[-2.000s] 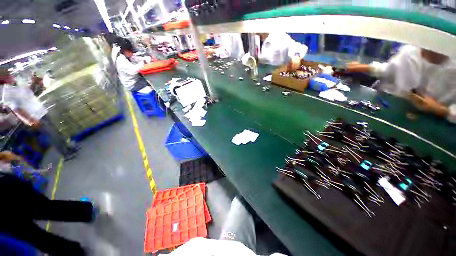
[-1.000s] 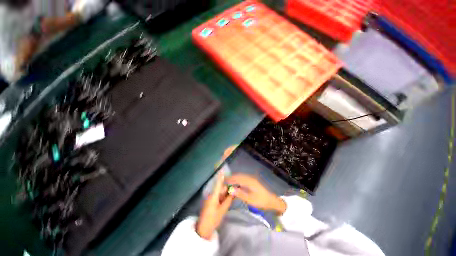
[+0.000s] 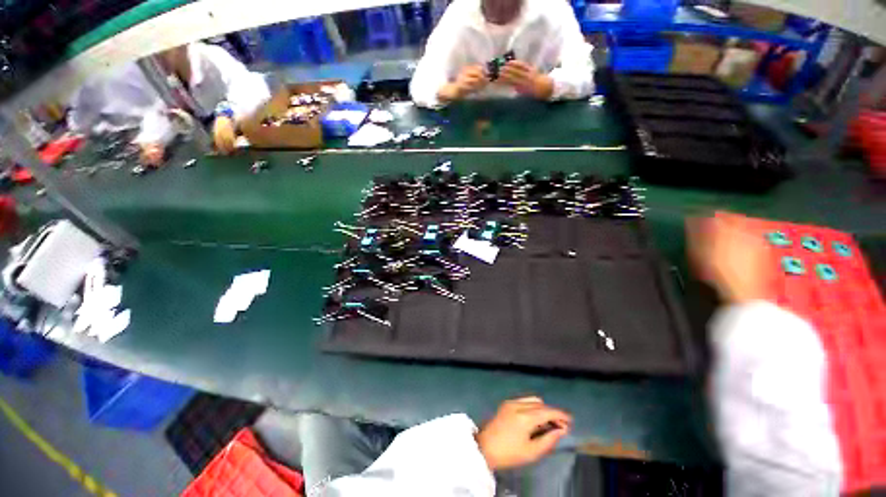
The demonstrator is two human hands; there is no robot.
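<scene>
My left hand (image 3: 525, 432) is at the bench's near edge, fingers curled on a small dark piece (image 3: 545, 429). My right hand (image 3: 731, 257) is blurred at the left edge of the orange-red compartment tray (image 3: 845, 335); what it holds, if anything, cannot be told. Several square light-blue pieces (image 3: 811, 243) sit in the tray's far pockets. The black tray (image 3: 544, 311) lies in front of me with black leaded components (image 3: 389, 262) in rows at its left and far side. A white slip (image 3: 477, 248) and a tiny pale bit (image 3: 606, 340) lie on it.
Loose white papers (image 3: 241, 296) lie on the green bench to the left. A cardboard box (image 3: 289, 121) and a second black tray (image 3: 695, 126) are on the far side. A coworker (image 3: 505, 58) sits opposite. A blue bin (image 3: 133, 390) and red trays (image 3: 243, 471) are low at left.
The view has swung back over the bench. My hands, together below the bench edge a second ago, are now apart; the right is at the orange-red tray, the left by the bench edge.
</scene>
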